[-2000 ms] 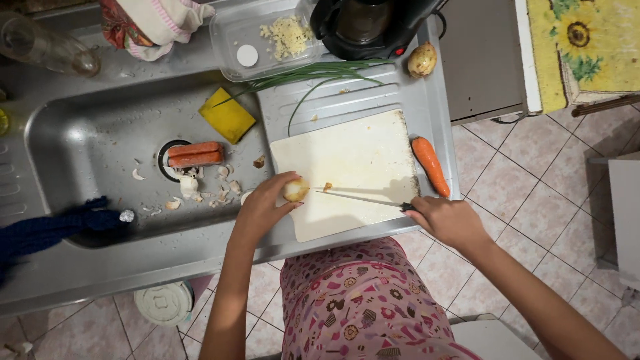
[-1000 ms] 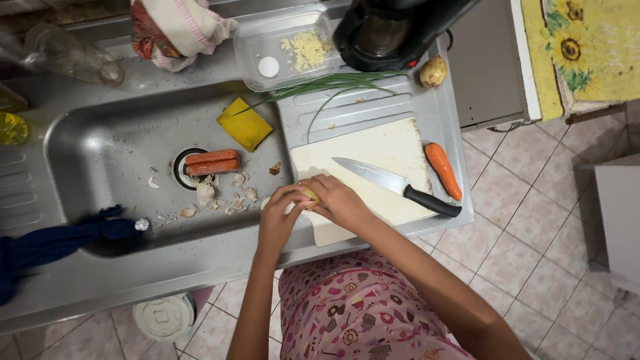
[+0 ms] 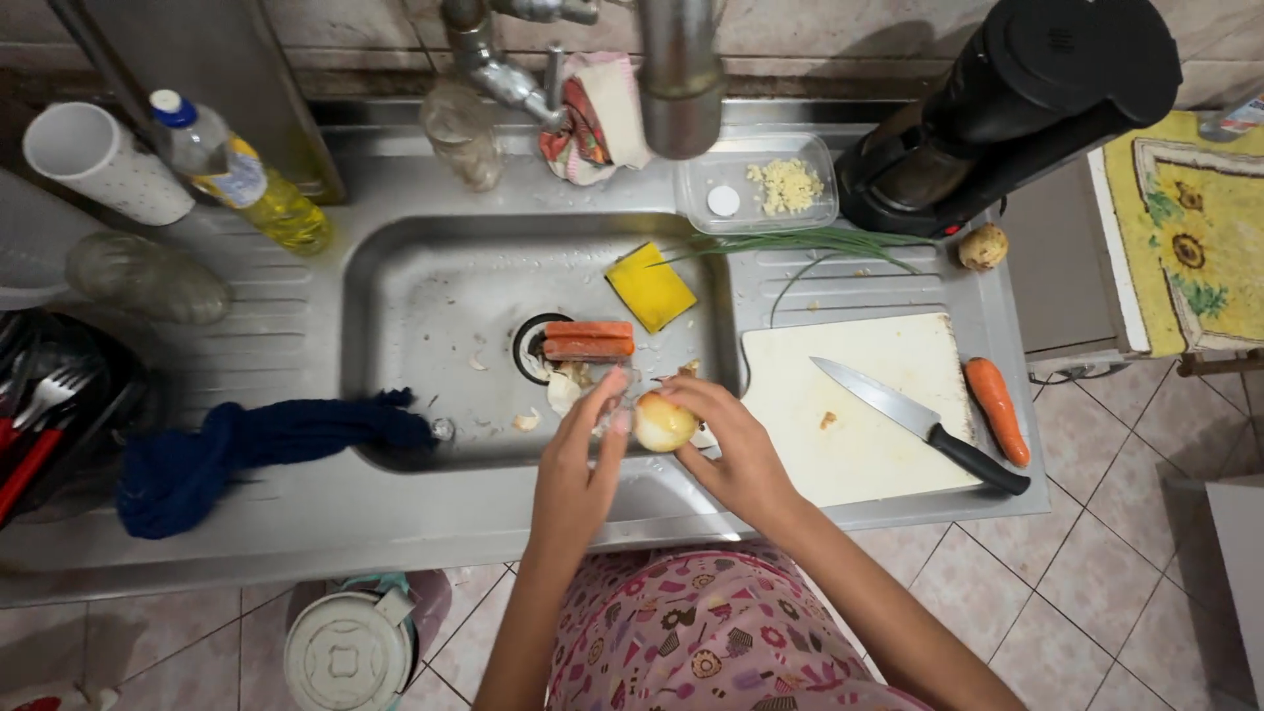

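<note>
Over the near right part of the steel sink basin, my right hand (image 3: 726, 434) holds a partly peeled onion (image 3: 664, 422). Beside it on the left is my left hand (image 3: 590, 444), its thumb and fingers apart; whether a bit of skin is between them cannot be told. Pale peelings (image 3: 565, 388) lie below by the drain, next to orange-red sausage-like pieces (image 3: 589, 341). To the right, a black-handled kitchen knife (image 3: 884, 397) rests on a white cutting board (image 3: 849, 346), with a brown scrap near it. A carrot (image 3: 997, 410) lies beyond the board's right edge.
A yellow sponge (image 3: 652, 288) lies in the basin. Behind are green chives (image 3: 820, 242), a clear plastic tray (image 3: 701, 168) with chopped garlic, a black coffee maker (image 3: 987, 109) and the faucet (image 3: 681, 89). A blue cloth (image 3: 267, 434) hangs over the basin's left edge.
The knife, in my right hand two seconds ago, was set down on the board. My hands have moved with the onion from the board to over the sink. The view has shifted left.
</note>
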